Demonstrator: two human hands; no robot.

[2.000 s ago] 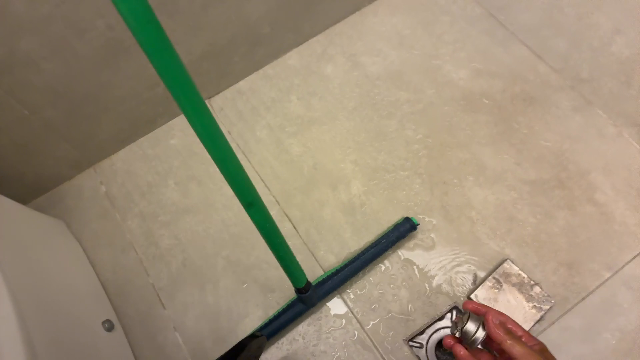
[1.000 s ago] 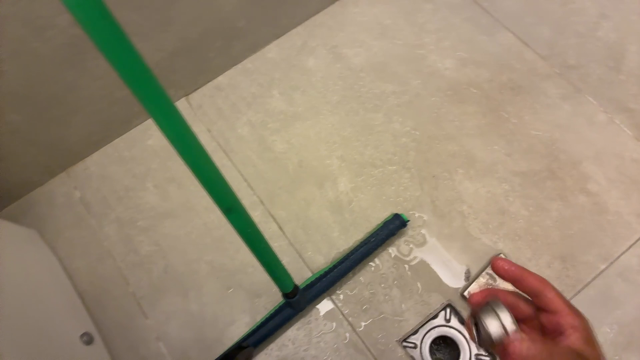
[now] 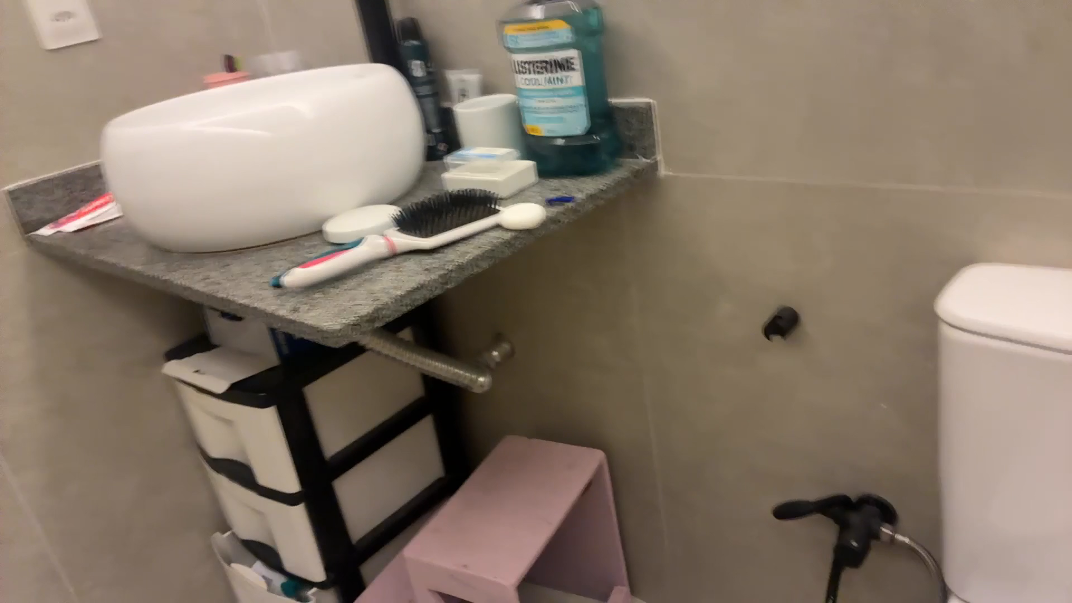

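Neither my left hand nor my right hand shows at this moment, so what they hold is hidden. A white vessel sink (image 3: 268, 159) stands on a grey stone counter (image 3: 402, 280). Along the counter's front lies a hairbrush with black bristles (image 3: 448, 212), a round white lid-like piece (image 3: 360, 224) beside it. Behind are a white soap box (image 3: 492, 177), a white cup (image 3: 488, 123), a dark spray can (image 3: 421, 92) and a large Listerine mouthwash bottle (image 3: 557, 92). A toothpaste tube (image 3: 82, 214) lies left of the sink.
Below the counter are a black-and-white plastic drawer unit (image 3: 243, 435), a corrugated drain hose (image 3: 427, 362) and a pink step stool (image 3: 511, 502). At the right stand a white toilet tank (image 3: 1005, 402) and a black bidet sprayer (image 3: 854, 528). A black wall hook (image 3: 780, 322) sticks out.
The view has swung from the wet floor to the sink counter. The squeegee, the floor drain and the hand holding a round metal piece at the drain have left the view.
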